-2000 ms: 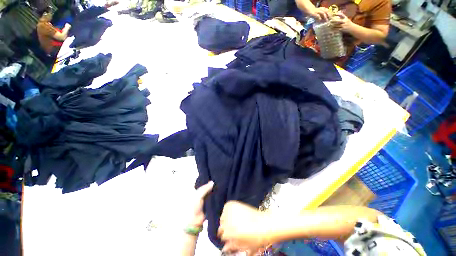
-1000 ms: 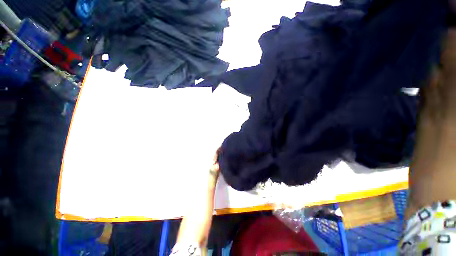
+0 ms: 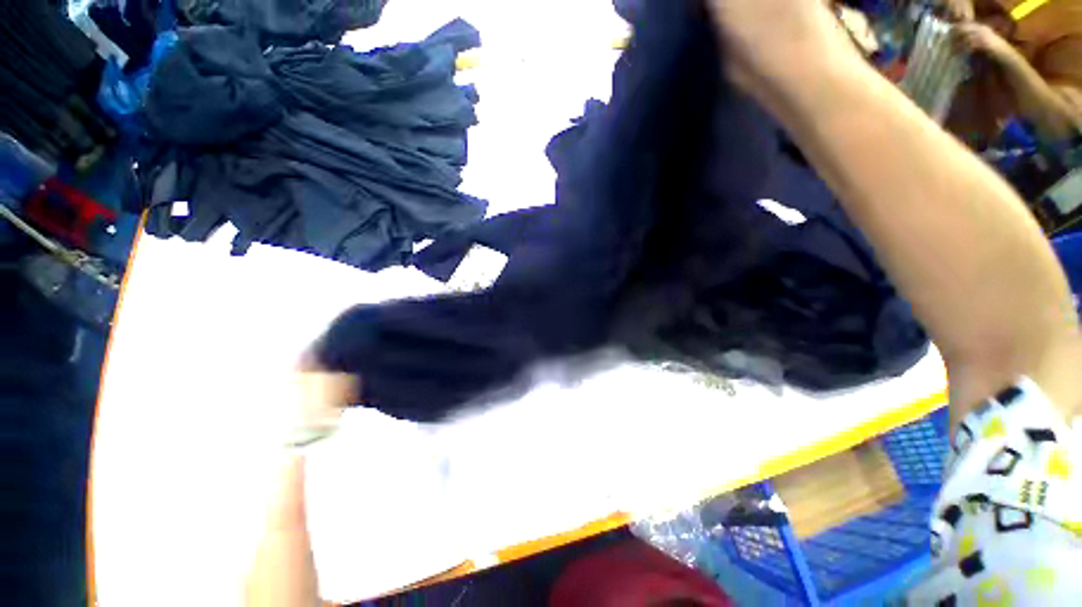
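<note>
A dark navy garment is stretched across the white-topped table, its lower part blurred. My left hand, blurred, grips the garment's left end. My right arm reaches up over the cloth; my right hand is at the top edge of the picture, partly cut off, and its fingers cannot be made out. More dark cloth lies beneath and to the right. Small pale pieces, too small to name, lie by the cloth's lower edge.
A greyer-black garment pile lies at the upper left. The table's yellow-orange edge runs along the front. Below it are a blue crate with a brown board, crinkled clear plastic and dark red cloth. Another person's arm shows at the upper right.
My left hand has moved left with the garment's end. The navy garment is drawn out to the left. My right arm now reaches up across the cloth. The view has shifted.
</note>
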